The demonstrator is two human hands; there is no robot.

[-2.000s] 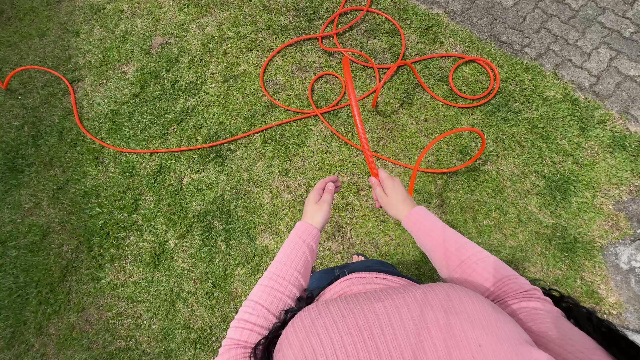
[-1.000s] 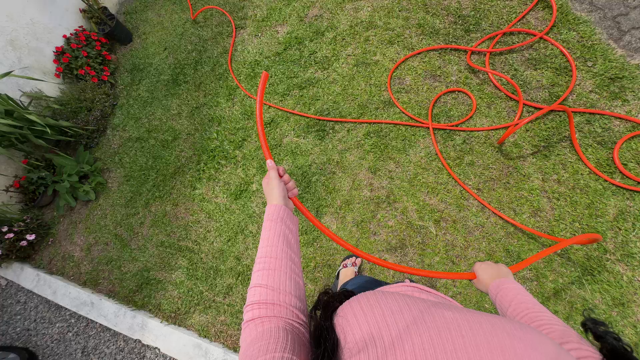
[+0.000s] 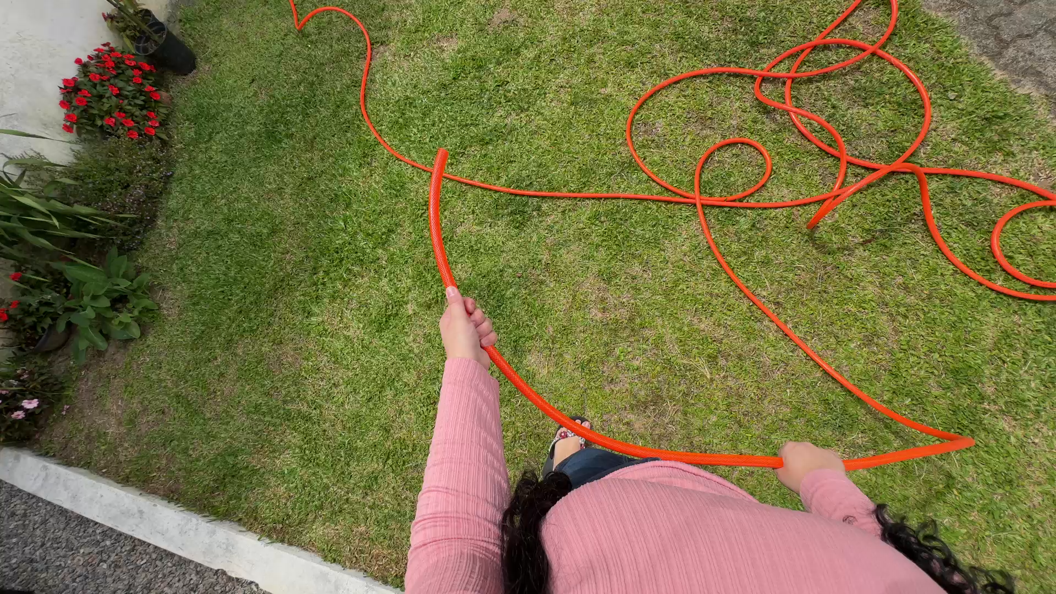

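An orange garden hose [image 3: 544, 404] is stretched in a curve in front of my body, held at two places. My left hand [image 3: 465, 328] is closed around it near one end, and that free end sticks up and away past my thumb. Lower right, my right hand [image 3: 808, 464] grips the hose close to my waist. Beyond my right hand the hose bends sharply back and runs over the grass in loose, crossing loops at the upper right. One stretch of it continues across the lawn to the upper left.
The lawn [image 3: 313, 396] lies under the hose. Along the left wall stand a red-flowered plant [image 3: 111, 95], a black pot [image 3: 169, 51] and leafy plants [image 3: 103, 297]. A pale concrete curb [image 3: 198, 528] borders gravel [image 3: 74, 536] at the lower left. Paving [image 3: 1011, 37] shows at the upper right.
Two seconds ago my left hand was apart from the hose; since one second ago it has been closed around it. My hands have moved wide apart. The view has swung left.
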